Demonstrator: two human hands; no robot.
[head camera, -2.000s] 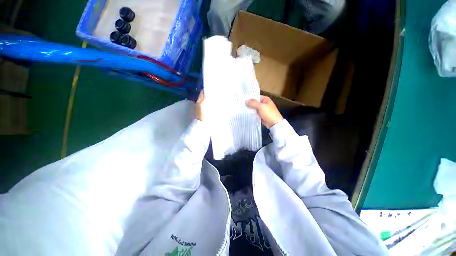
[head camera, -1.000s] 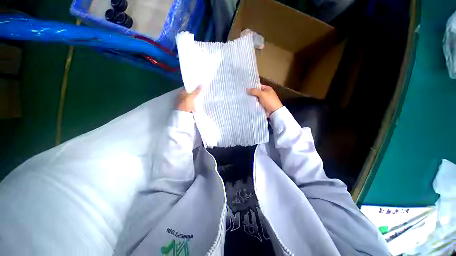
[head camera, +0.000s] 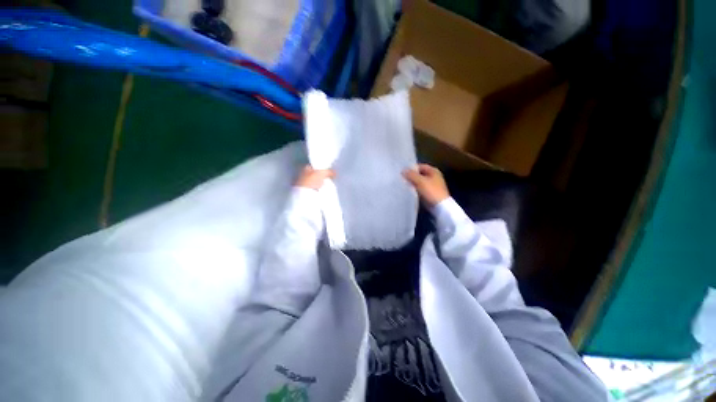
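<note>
A white foam sheet (head camera: 373, 173) is held spread above my lap, its left side folded or doubled. My left hand (head camera: 315, 177) grips its left edge. My right hand (head camera: 428, 184) pinches its right edge between thumb and fingers. The open brown carton (head camera: 487, 94) stands in front, with a few white wrapped parts (head camera: 413, 72) in its near left corner. The blue parts tote (head camera: 310, 47) at the upper left is cut off by the frame. It holds black parts (head camera: 212, 28) on a pale liner; their number is not clear.
A trolley handle in blue film (head camera: 118, 55) with a red cord (head camera: 275, 108) crosses the upper left. A large white foam mass (head camera: 149, 290) lies at my left. A green bench (head camera: 652, 275) runs along the right, with papers and plastic (head camera: 652, 377) at its near end.
The foam sheet has gone from partly folded to spread, then its left side folded in again. My hands first moved apart, then slightly closer. The view has shifted.
</note>
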